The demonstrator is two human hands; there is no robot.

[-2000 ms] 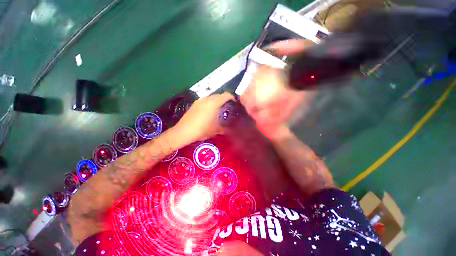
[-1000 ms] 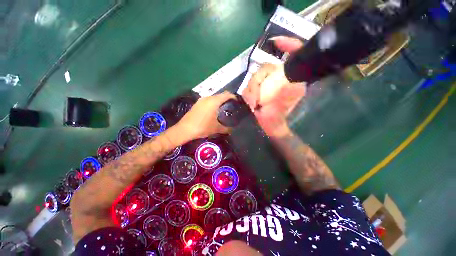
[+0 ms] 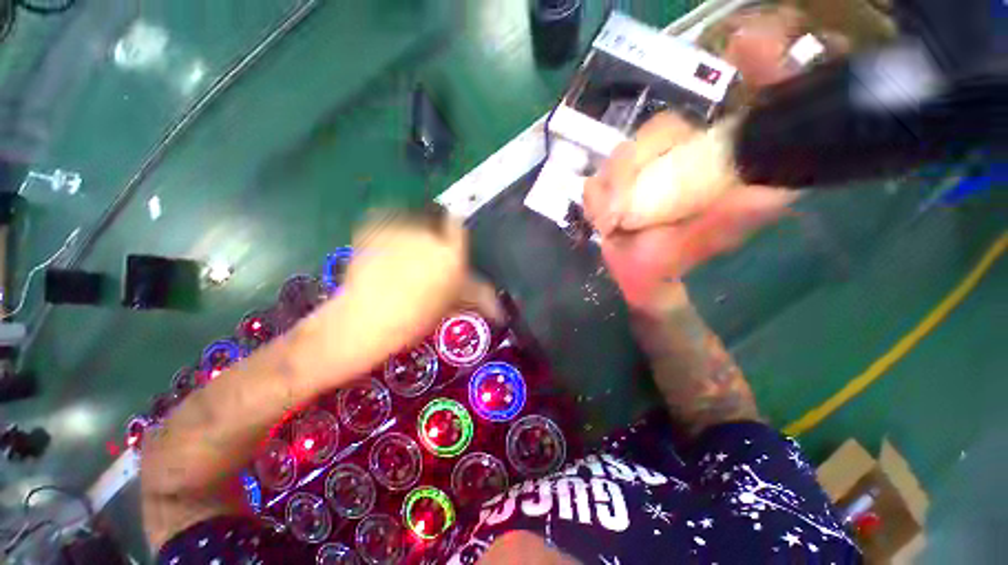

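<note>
My left hand (image 3: 409, 270) is blurred above the upper end of the rows of units; I cannot tell whether it holds anything. My right hand (image 3: 663, 188) grips the power screwdriver (image 3: 846, 127), whose thick black body runs to the upper right, large and blurred. The driver tip is not distinct. The white and black screw feeder (image 3: 652, 66) stands just beyond my right hand. Lit units (image 3: 497, 391) in rows lie right of and under my left forearm, glowing blue, green and red, some unlit.
A white edge rail (image 3: 492, 177) borders the green belt. Beyond it are black units, one blurred and tilted (image 3: 431, 130), one at the top (image 3: 555, 28), and others at left (image 3: 160, 283). A small open carton (image 3: 884, 497) is at lower right.
My left hand has moved left, and the black unit it held no longer shows there. A blurred black unit now shows beyond the rail. My right hand and the driver have shifted right.
</note>
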